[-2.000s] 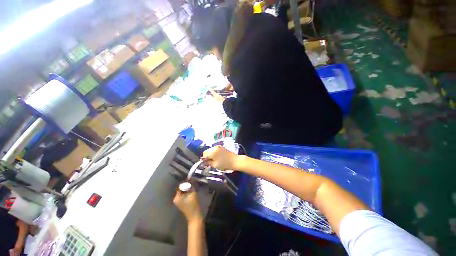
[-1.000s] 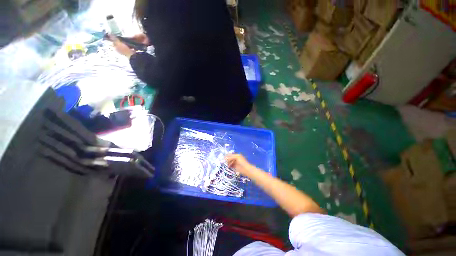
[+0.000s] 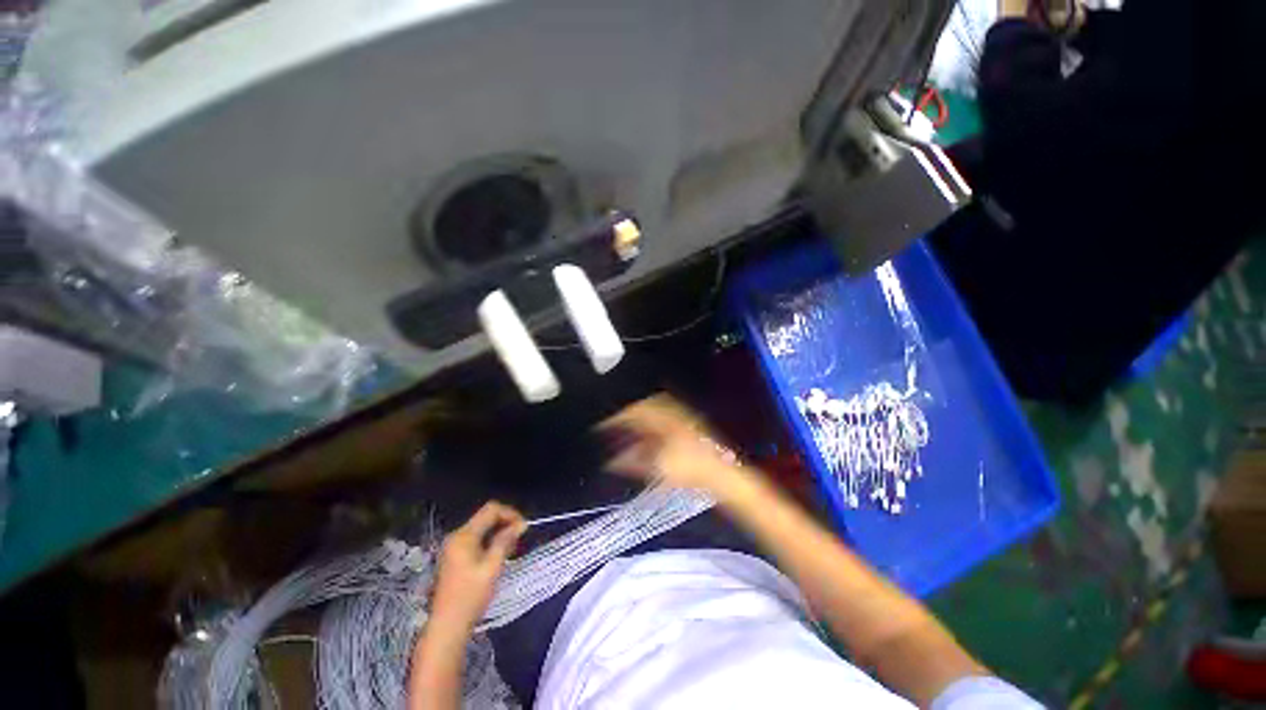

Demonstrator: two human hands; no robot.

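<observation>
My left hand (image 3: 479, 555) is over the lap, its fingers closed on a thin white cable (image 3: 562, 516) that runs from it to the right. My right hand (image 3: 664, 441) is blurred, above the right end of the cable bundle (image 3: 611, 544); whether it holds anything cannot be told. The bundle of many white cables lies across the lap. Two white winding posts (image 3: 518, 347) stick out from a black bar on the winding machine (image 3: 694, 83), above my hands, with no coil on them.
A blue tray (image 3: 972, 402) at the right holds coiled white cables (image 3: 868, 441). The metal tying head (image 3: 889, 194) juts out above it. Crumpled clear plastic bags (image 3: 181, 278) lie at the left. A person in dark clothes (image 3: 1125, 180) is at the upper right.
The view has swung left and down to the winding posts. My right hand has left the blue tray and come over the lap. My left hand is back in view, with a cable.
</observation>
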